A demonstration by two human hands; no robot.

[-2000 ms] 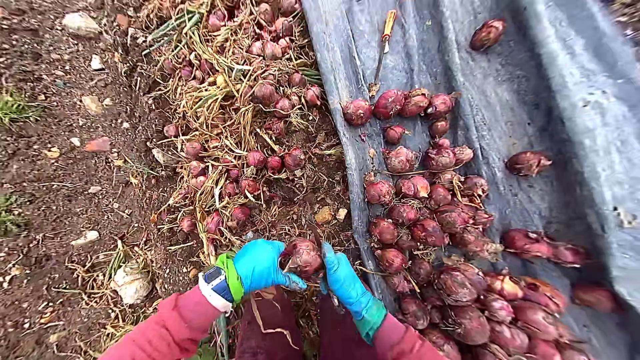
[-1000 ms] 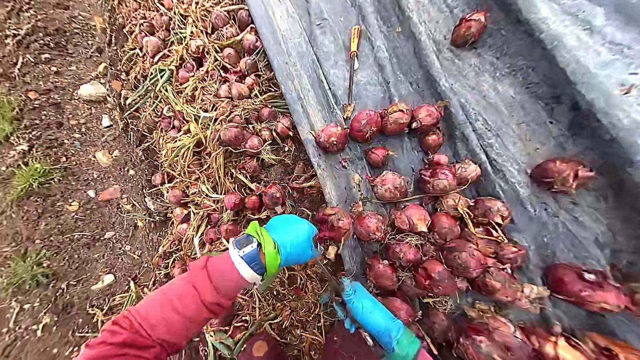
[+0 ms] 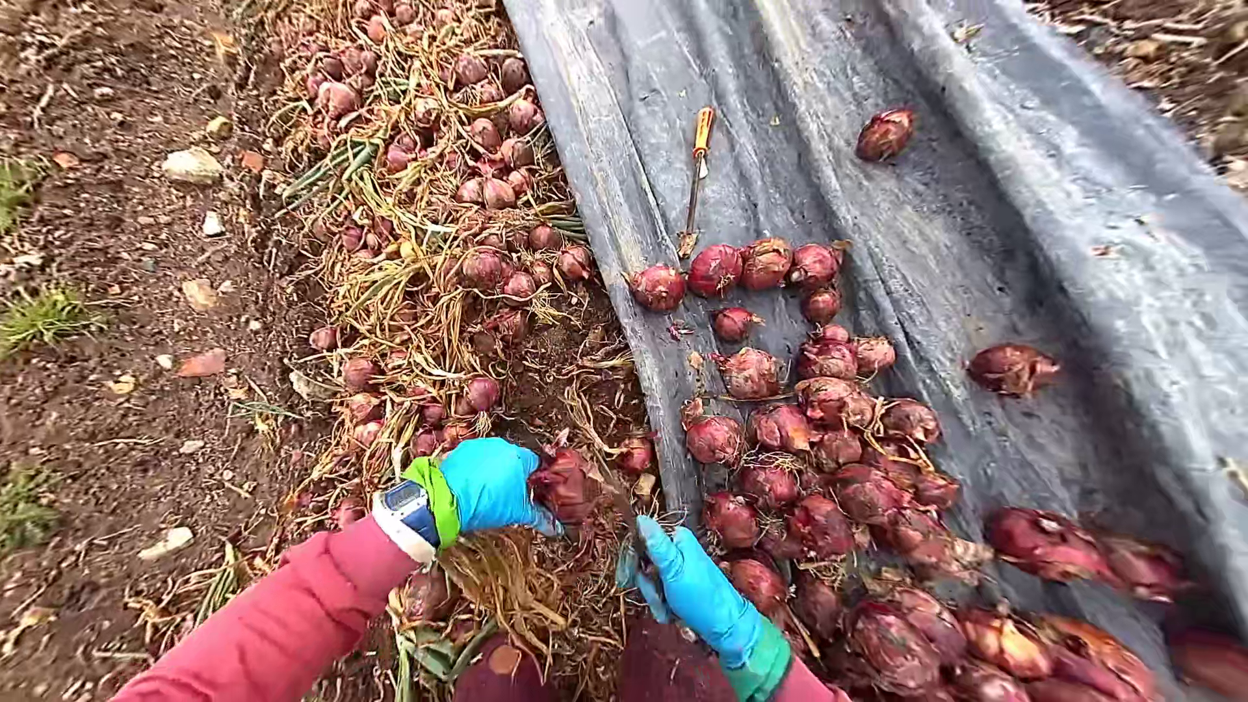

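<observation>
My left hand (image 3: 495, 487), in a blue glove with a watch at the wrist, grips a red onion (image 3: 565, 486) whose dry tops hang below the hand. My right hand (image 3: 687, 585), also gloved in blue, is closed on a knife, its thin dark blade (image 3: 616, 495) pointing up and left beside the onion. The handle is hidden in the fingers. Many red onions (image 3: 821, 526) lie on the grey plastic sheet (image 3: 975, 244) to the right of my hands.
A second knife with an orange handle (image 3: 703, 132) lies on the sheet beyond a row of onions. Left of the sheet, a band of onions with dried tops (image 3: 390, 283) covers the soil. Stones (image 3: 193, 166) and grass tufts (image 3: 44, 317) dot the bare soil at far left.
The left hand has moved from the sheet's edge back left over the soil with an onion in it. The view has shifted.
</observation>
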